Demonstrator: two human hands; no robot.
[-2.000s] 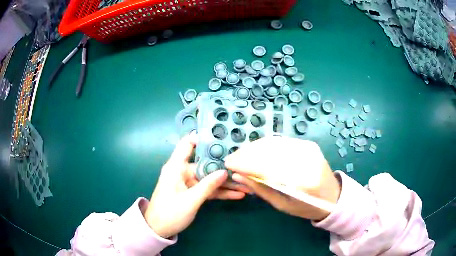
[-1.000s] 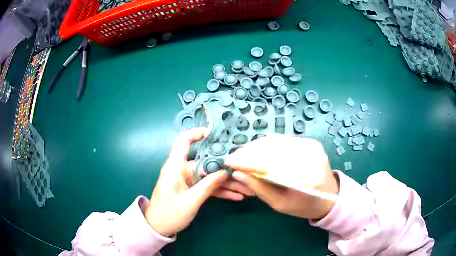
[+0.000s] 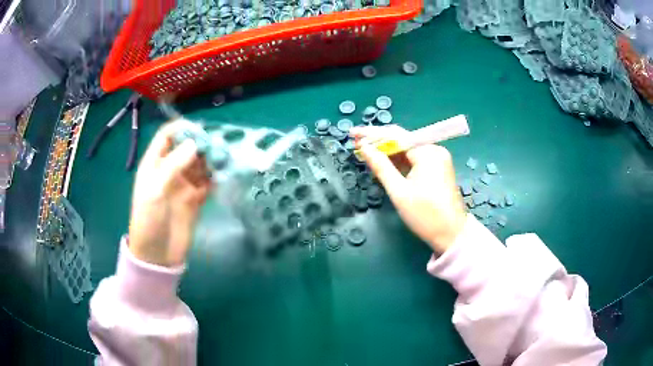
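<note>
My left hand holds a blurred grey-green rubber sheet by its upper left corner. The sheet has rows of open round holes and hangs to the right above the green tabletop. My right hand holds a pen-like tool with a white barrel and yellowish section; its tip is at my fingertips and cannot be made out. Loose round rubber caps lie heaped between the sheet and my right hand, partly hidden by both. Two caps lie below the heap.
A red perforated basket full of caps stands at the top. Pliers lie at upper left, a waste web at far left. Small square pieces lie right of my right hand. Bumpy sheets are piled at top right.
My left hand has moved left and up with the sheet, which has swung out. My right hand has moved up, away from the sheet, and the tool now points up right. The view has shifted, showing more basket.
</note>
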